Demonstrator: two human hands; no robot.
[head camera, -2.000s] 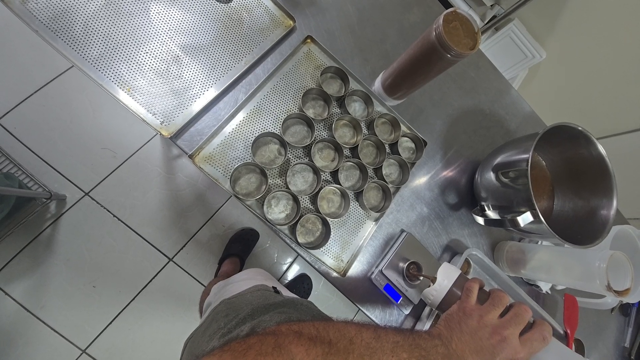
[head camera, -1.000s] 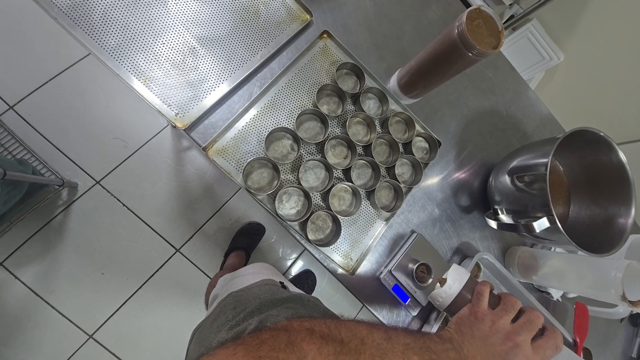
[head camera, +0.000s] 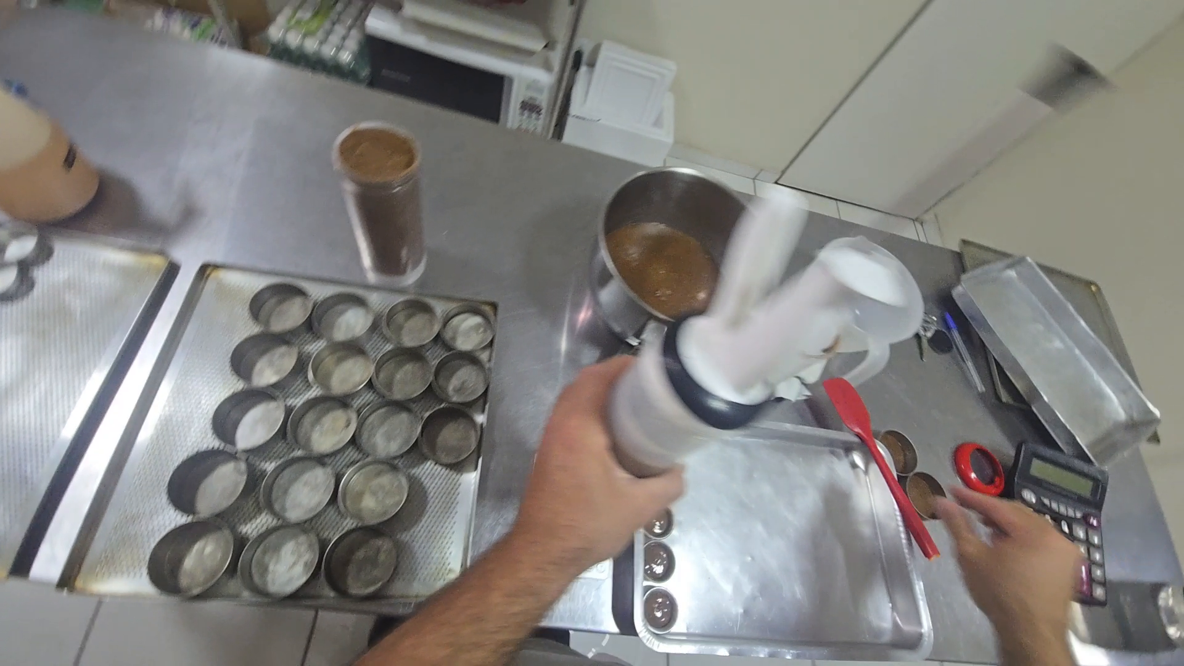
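Observation:
My left hand (head camera: 592, 472) grips a translucent dispenser bottle (head camera: 647, 416) with a black collar and a white, blurred upper part, held above the counter. My right hand (head camera: 1013, 546) reaches over the counter at the right, its fingers beside two small metal rings (head camera: 925, 495) with brown contents; whether they touch is blurred. Between the hands lies a smooth metal tray (head camera: 786, 546) with several small cups of dark filling (head camera: 659, 561) along its left edge. A red spatula (head camera: 879, 453) rests across the tray's right rim. Behind the bottle stands a steel bowl (head camera: 661, 268) of brown batter.
A perforated tray (head camera: 435, 518) at the left holds several round metal rings (head camera: 296, 487). Behind it stands a tall container of brown mixture (head camera: 384, 203). A clear jug (head camera: 865, 287), a calculator (head camera: 1064, 509), a red ring-shaped object (head camera: 979, 467) and a rectangular metal pan (head camera: 1054, 356) are at the right.
The view has swung to the right. A bottle is now raised in my left hand; earlier one hand held a bottle tipped at a small cup on the scale. My right hand has come into view.

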